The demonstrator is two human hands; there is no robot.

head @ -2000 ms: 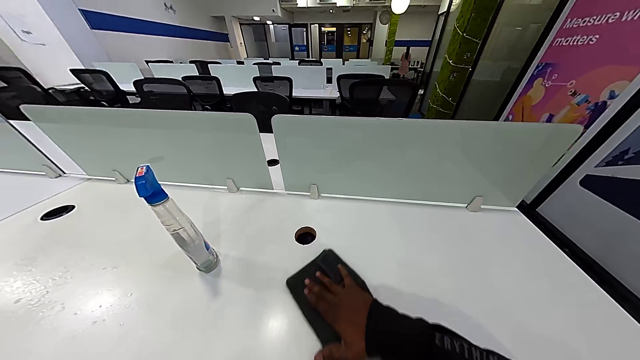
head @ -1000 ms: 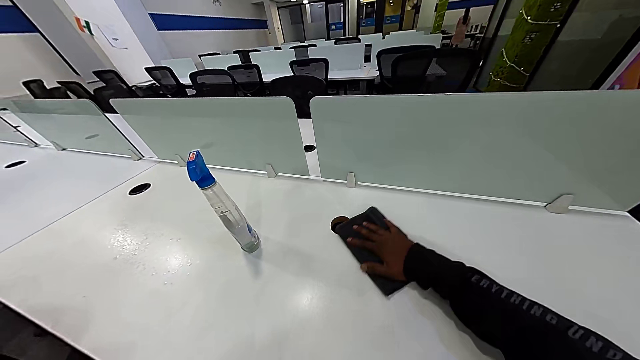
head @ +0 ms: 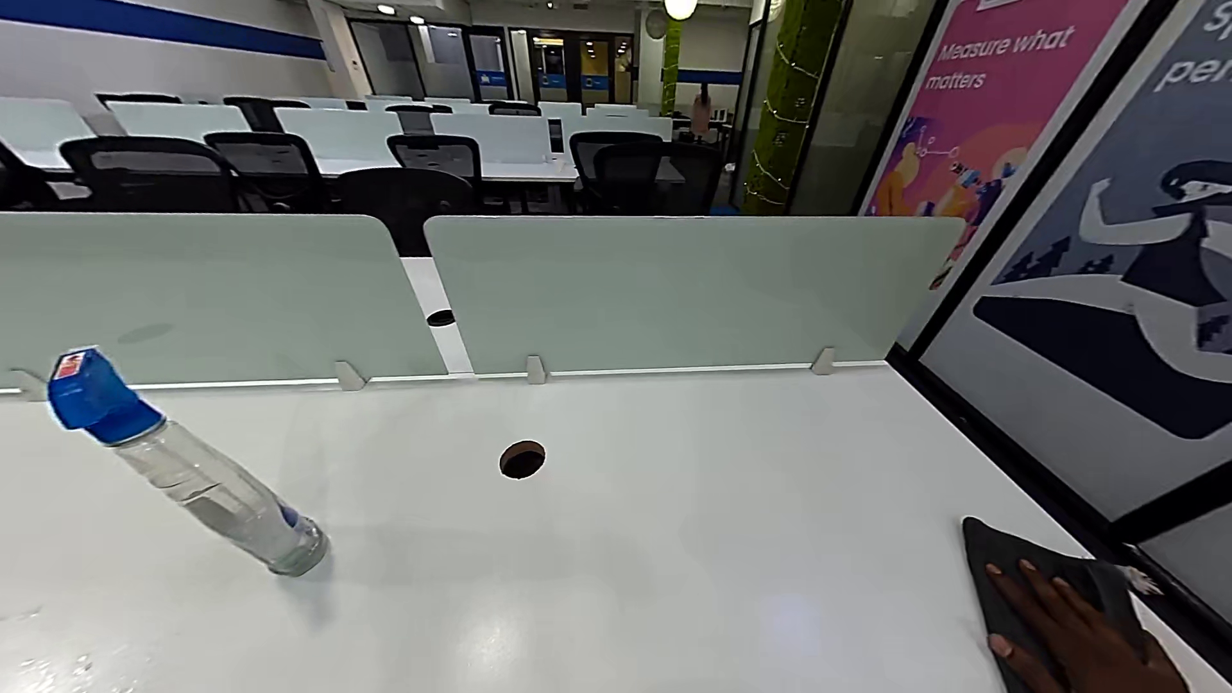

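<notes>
My right hand lies spread, palm down, on a dark folded cloth at the right edge of the white desk. The cloth is pressed flat under the fingers, close to the black frame beside the desk. A clear spray bottle with a blue head stands on the desk at the left, well away from the hand. Wet spots shine on the desktop at the lower left. My left hand is not in the view.
A round cable hole opens in the desktop. Frosted divider panels on small clamps line the back edge. Behind them stand black mesh chairs and more desks. A framed poster wall borders the right side. A person is far off.
My right hand and the cloth have moved from beside and over the cable hole to the desk's right edge. The view has swung right since one second ago.
</notes>
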